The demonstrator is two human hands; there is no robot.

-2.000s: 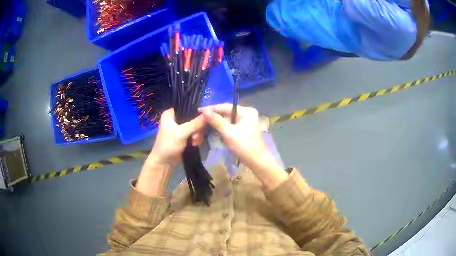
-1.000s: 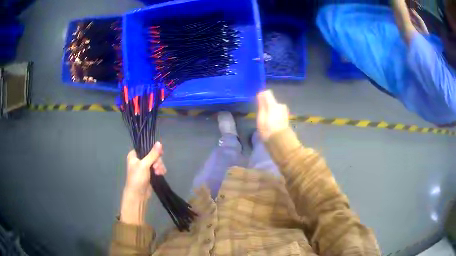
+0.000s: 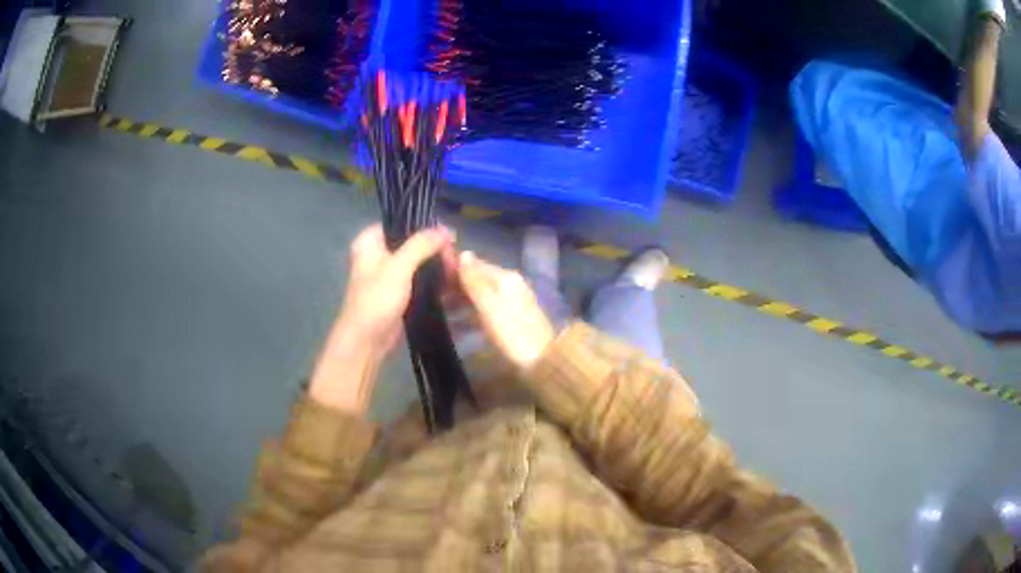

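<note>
My left hand [image 3: 386, 291] is closed around the middle of a bundle of black cable leads [image 3: 411, 190]. Red and blue tips fan out at the bundle's far end, and its dark tail hangs towards my shirt. My right hand [image 3: 502, 302] is at the bundle's right side, close to the left thumb, its fingertips blurred. I cannot tell whether it grips a lead. The large blue bin [image 3: 560, 179] lies beyond, with rows of black leads [image 3: 526, 84] in it, red tips at left and silvery ends at right.
A smaller blue bin of copper-ended leads [image 3: 263, 45] is at the upper left. A bin of small loose parts [image 3: 703, 134] is right of the large bin. A person in light blue [image 3: 896, 168] is at the right. Yellow-and-black tape [image 3: 773, 319] crosses the floor.
My right hand has come back from the large bin's near edge to the bundle. The bundle has moved up and right in the view. The bins have shifted up and right.
</note>
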